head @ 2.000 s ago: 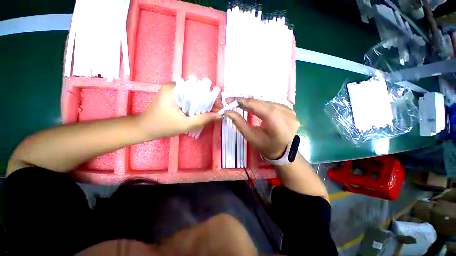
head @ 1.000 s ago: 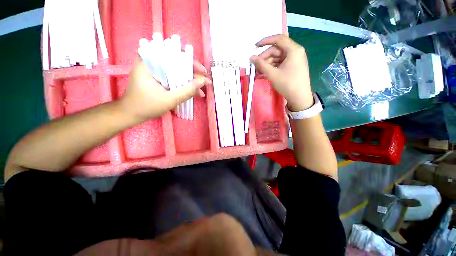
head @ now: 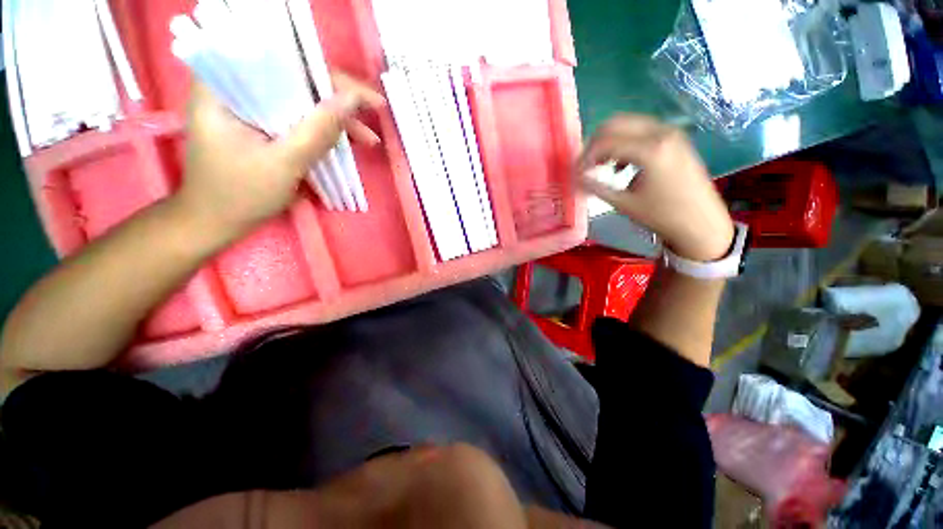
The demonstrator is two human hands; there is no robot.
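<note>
My left hand (head: pixel 243 155) is closed around a fanned bunch of white sticks (head: pixel 243 62), pale ends upward, over the pink foam tray (head: pixel 377 284). White sticks lie side by side in a near compartment (head: pixel 445 165), with thin dark lines between them. More sticks fill the far compartments at the left (head: pixel 62 72) and right (head: pixel 465 26), the right ones overexposed. My right hand (head: pixel 657 186), blurred, is just off the tray's right edge with fingers curled. A white patch shows by its fingertips; I cannot tell whether it is a part or bench glare.
A clear plastic bag (head: pixel 703 88) with a white stack (head: pixel 750 52) and a small white box (head: pixel 879 52) lie on the green bench at the right. Red stools (head: pixel 610 294) stand below the bench edge. Cartons (head: pixel 801 341) and bagged goods (head: pixel 869 315) are on the floor at right.
My right hand has moved off the laid sticks to beyond the tray's right edge. My left hand still holds the bunch. The whole view has shifted, with the tray now higher and tilted.
</note>
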